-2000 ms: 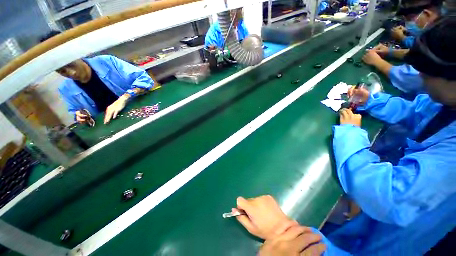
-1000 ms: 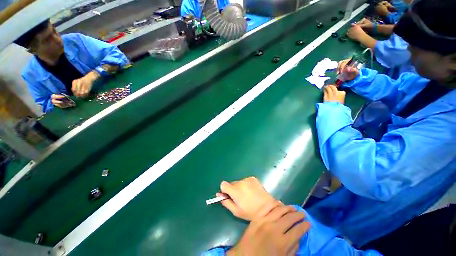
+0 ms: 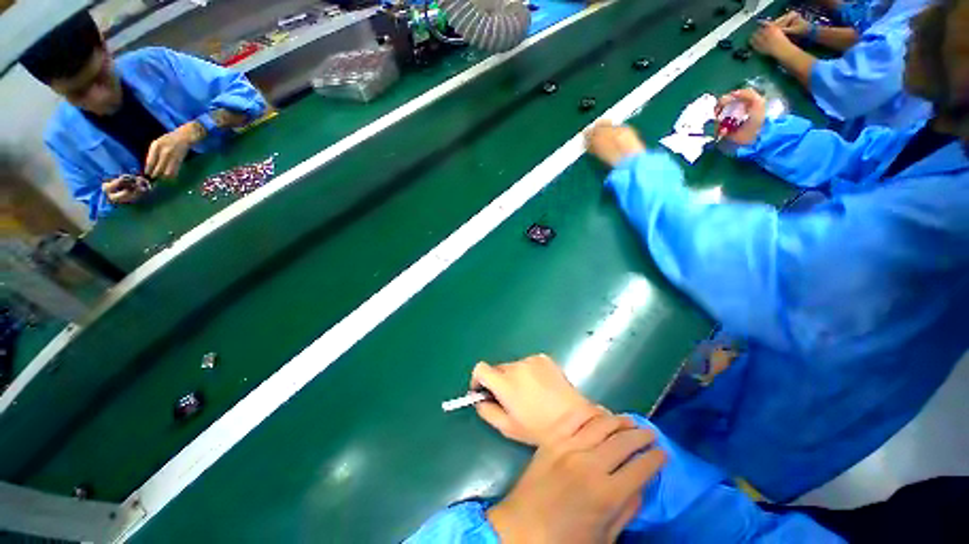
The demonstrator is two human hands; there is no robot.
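My right hand (image 3: 531, 400) rests low over the green work surface (image 3: 425, 351), closed around slim silver tweezers (image 3: 463, 402), whose pale end points left. My left hand (image 3: 582, 476) lies across my right wrist with its fingers wrapped over it. A dark watch unit (image 3: 540, 233) lies on the near surface beyond my hands, touched by neither. Its inner detail is too small to tell.
A white divider rail (image 3: 361, 319) runs diagonally beside the conveyor belt (image 3: 319, 255), which carries several dark units, one at the left (image 3: 188, 405). At right, a worker's blue sleeve (image 3: 691, 239) reaches toward the rail. White paper (image 3: 693, 128) lies there. Another worker sits across by reddish parts (image 3: 239, 179).
The neighbouring worker's arm has reached out to the rail, and a dark unit now lies on the near surface. My view has shifted; my hands keep the same pose.
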